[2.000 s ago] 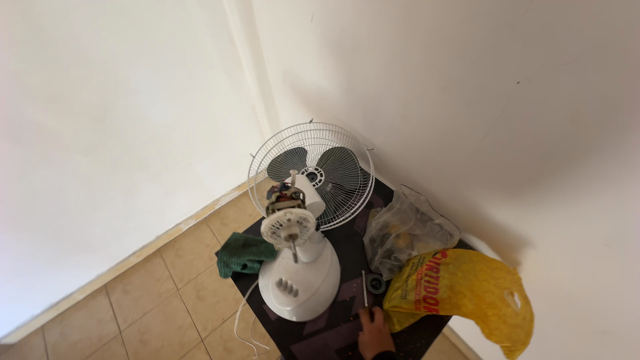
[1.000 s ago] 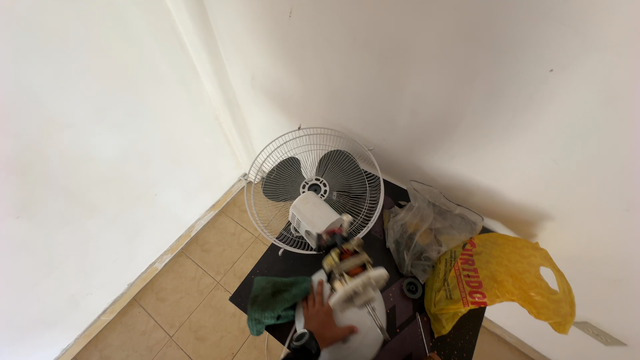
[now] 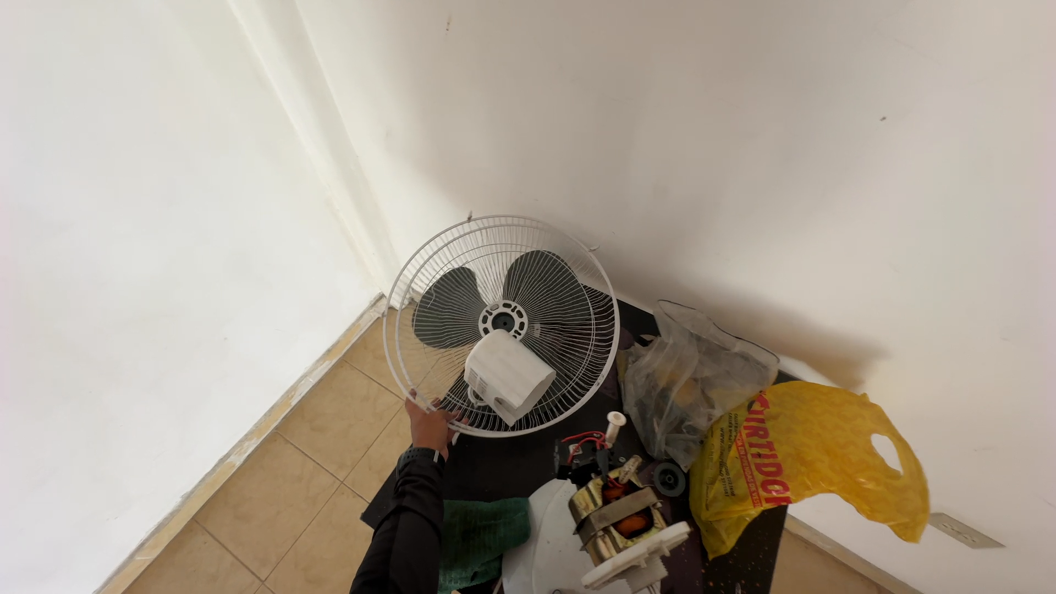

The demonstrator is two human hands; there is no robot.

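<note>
My left hand [image 3: 430, 428], in a black sleeve, grips the lower left rim of a white wire fan grille [image 3: 605, 363] with dark blades [image 3: 450, 309] in it. A white plastic motor cover [image 3: 507, 375] lies against the front of the grille. Nearer to me, an exposed fan motor [image 3: 617, 516] with copper windings, red wires and a white plastic disc stands over the white fan base [image 3: 540, 536]. My right hand is out of view.
A green cloth [image 3: 483, 532] lies left of the base on the black table [image 3: 511, 462]. To the right are a black round knob [image 3: 668, 478], a clear plastic bag [image 3: 685, 379] and a yellow plastic bag [image 3: 817, 454]. Walls meet behind the grille.
My left hand has moved from the fan base, where it was one second ago, to the rim of the grille. The motor, upright over the base two seconds ago, now leans to the right.
</note>
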